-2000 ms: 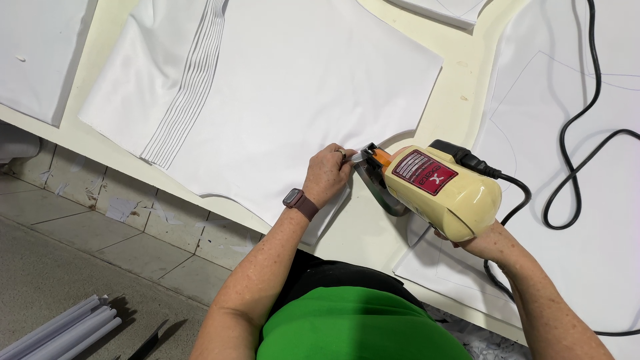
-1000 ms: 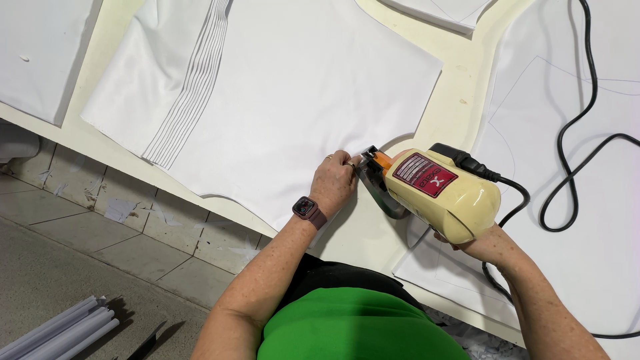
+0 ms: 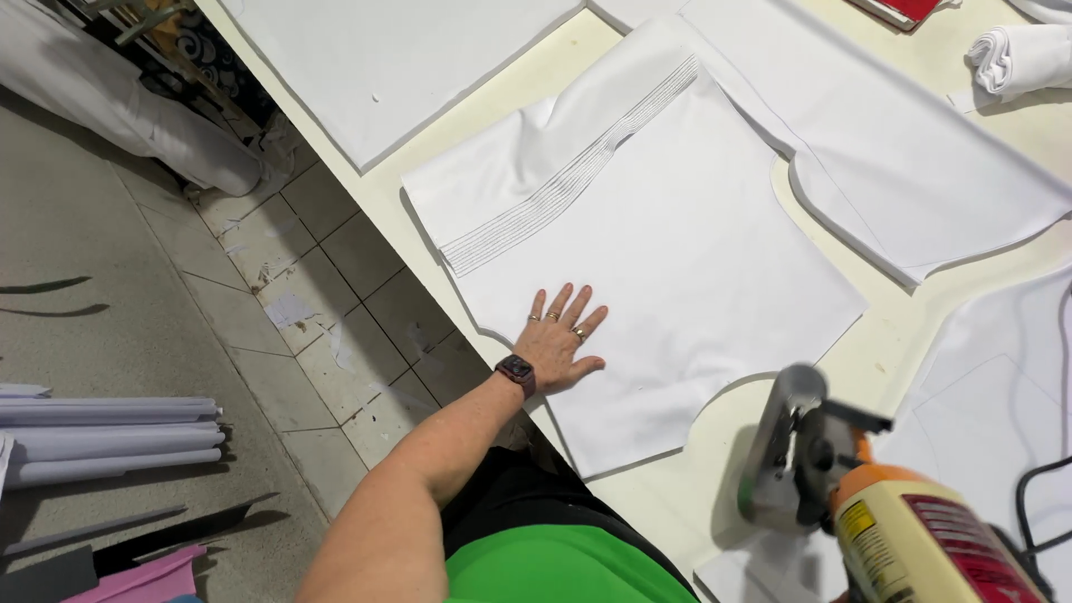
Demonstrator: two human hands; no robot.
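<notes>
My left hand [image 3: 559,342] lies flat, fingers spread, on a stack of cut white fabric [image 3: 653,251] with several parallel dark lines across it. A watch is on that wrist and rings are on the fingers. To the right, a cream and orange electric fabric cutting machine [image 3: 913,528] stands out over the table, its metal base plate tilted and slightly blurred, apart from the stack. Only a sliver of my right hand [image 3: 840,598] shows beneath the machine's body at the bottom edge; its grip is mostly hidden.
More white fabric pieces [image 3: 913,159] with drawn lines lie on the cream table [image 3: 578,50]. A rolled white cloth [image 3: 1017,60] and a red item [image 3: 900,10] sit at the top right. The black power cord [image 3: 1023,502] runs at the right. Rolls [image 3: 109,435] and scraps lie on the floor.
The cutting machine has moved away from the fabric's curved edge. My left hand, earlier at that edge beside the machine, now lies flat on the stack. The view has shifted strongly.
</notes>
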